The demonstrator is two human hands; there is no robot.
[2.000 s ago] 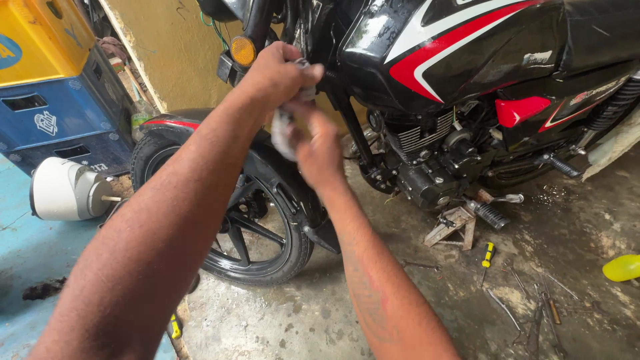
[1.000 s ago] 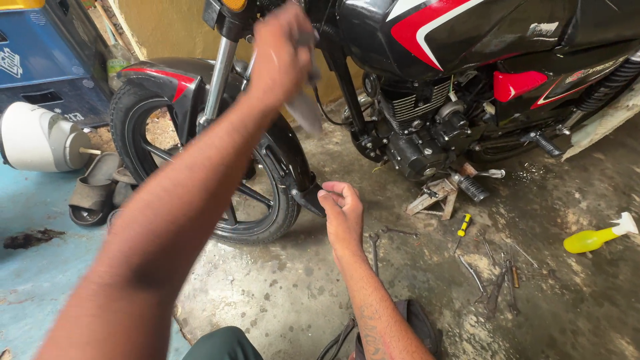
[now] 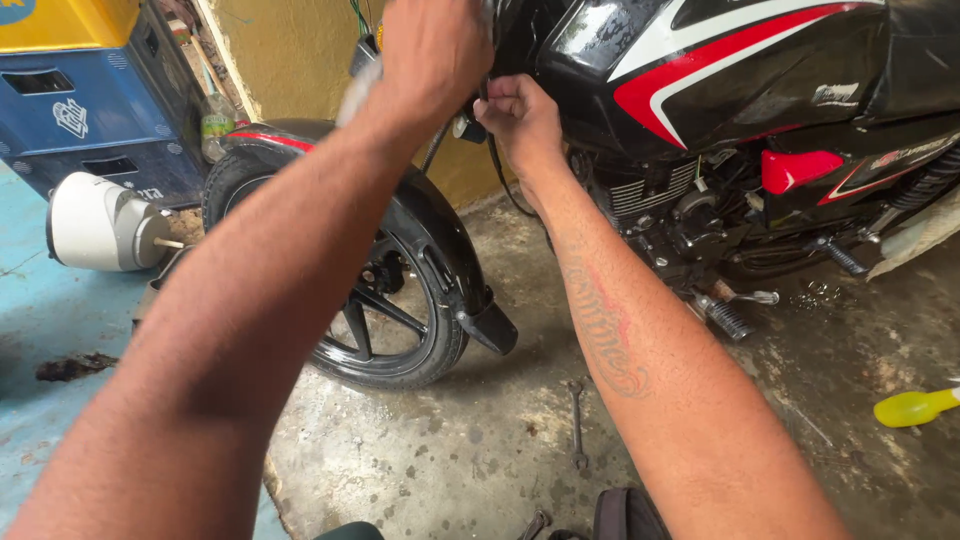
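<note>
The front of a black motorcycle with red and white trim fills the upper right and centre. Up by its steering area, my left hand is curled, its fingertips hidden. A blurred whitish cloth hangs out beside that wrist and seems held in the hand. Just below and to the right, my right hand pinches a thin dark part, seemingly a cable, between thumb and fingers. Beneath my forearms stand the black front fender and the spoked front wheel.
Stacked blue and yellow plastic crates stand at left, a white rounded container before them. An open-end wrench lies on the wet concrete floor. A yellow spray bottle is at the right edge, a black bag at the bottom.
My right hand has left the lower end of the front fender and risen to the thin dark part beside my left hand. The view has shifted.
</note>
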